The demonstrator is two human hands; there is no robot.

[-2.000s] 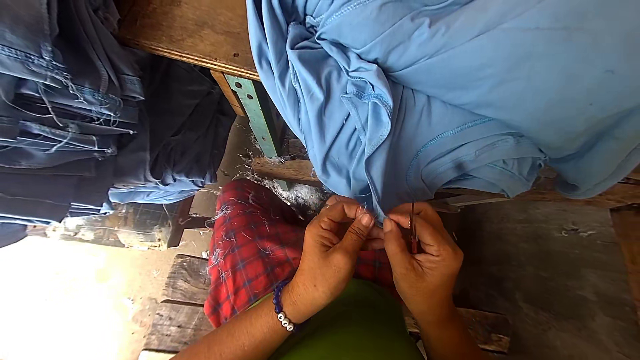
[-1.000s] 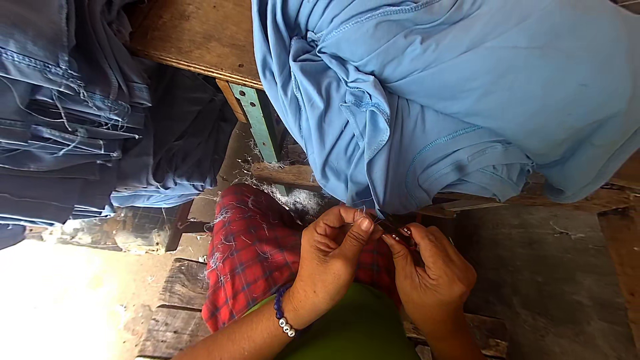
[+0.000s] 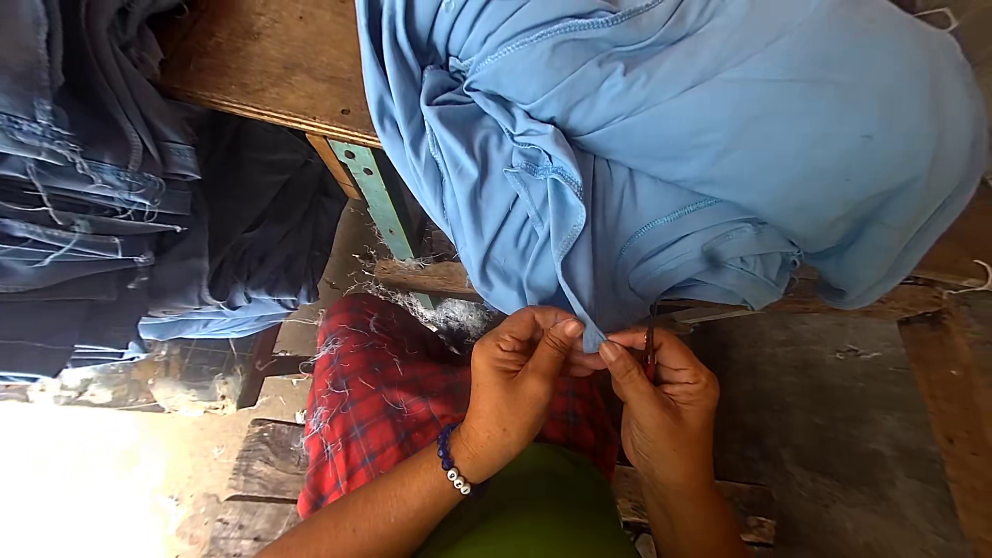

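A light blue knit garment (image 3: pixel 713 116) with overlocked seams lies bunched over the table edge, its hem hanging toward me. My left hand (image 3: pixel 515 387), with a beaded bracelet at the wrist, has thumb and fingers closed beside the hem's lower corner; what is between them is too small to tell. My right hand (image 3: pixel 666 395) pinches that corner between thumb and index finger. A small cutting tool (image 3: pixel 649 353), dark-bladed with a reddish handle, is also held in the right fingers, its tip pointing away from me. The two hands nearly touch.
Dark blue garments (image 3: pixel 85 232) with frayed threads are stacked at left. The wooden table (image 3: pixel 271 66) has a green metal leg (image 3: pixel 380 198). Loose threads lie on the red plaid cloth (image 3: pixel 372 403) over my lap and below the table. A wooden bench (image 3: pixel 267 465) is under me.
One second ago the cutting tool lay across toward my left fingertips; now it points up and away from me. My right hand has turned and its thumb and index finger pinch the hem corner.
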